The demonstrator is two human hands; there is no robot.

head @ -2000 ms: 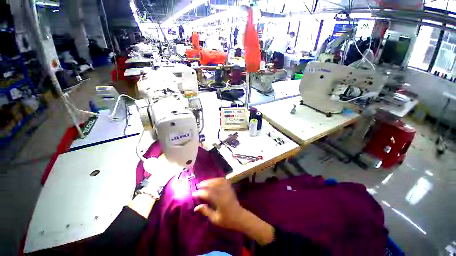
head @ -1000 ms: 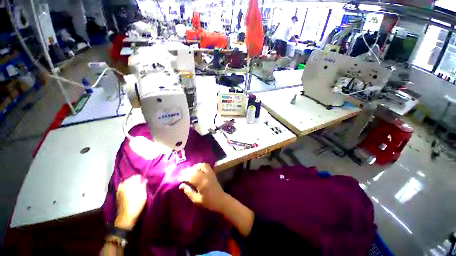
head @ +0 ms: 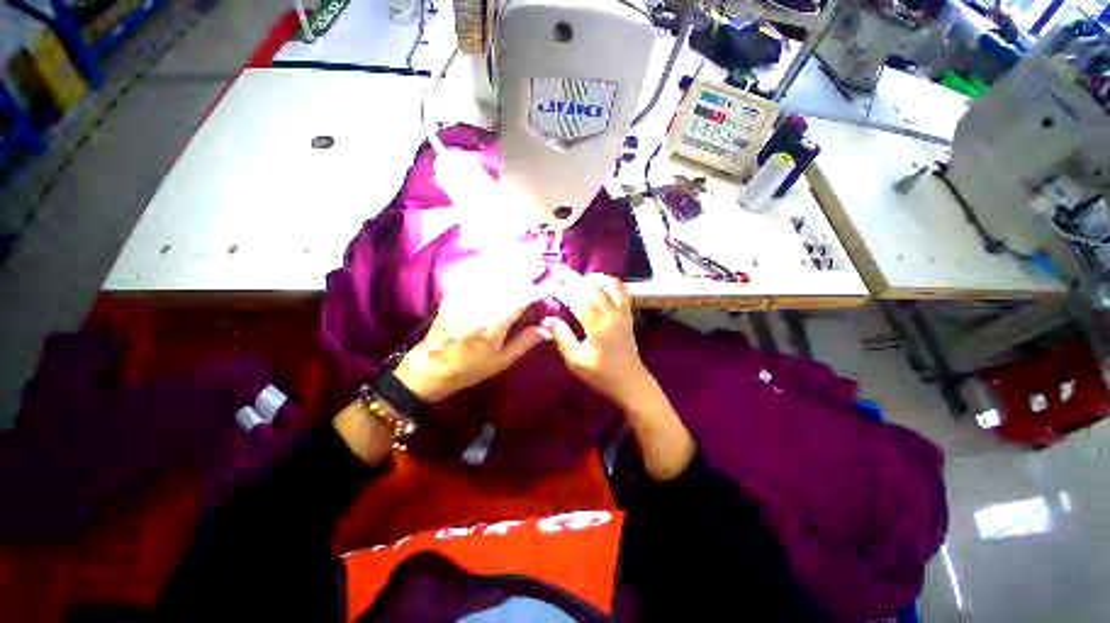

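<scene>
A maroon-purple garment (head: 390, 262) lies under the head of the white sewing machine (head: 570, 104) and hangs over the table edge to my lap. The presser foot and needle (head: 554, 243) show partly in strong lamp glare. My left hand (head: 475, 335) lies on the cloth just in front of the needle, its fingertips washed out by the glare. My right hand (head: 599, 326) is close beside it on the right, fingers bent at the cloth by the needle. Both hands seem to hold the cloth. A small white label (head: 478, 444) shows on the garment below my left hand.
More maroon garments lie in a pile (head: 803, 475) at right and on a red crate (head: 110, 329) at left. On the white table (head: 244, 183) are a control panel (head: 721, 128), thread cones (head: 769, 180), a thin tool (head: 706, 261), a black flat object (head: 638, 250) and small parts (head: 816, 243).
The view has tilted down and come closer. My left hand has moved from the cloth at left to the needle area, next to my right hand. The apron and left garments now show.
</scene>
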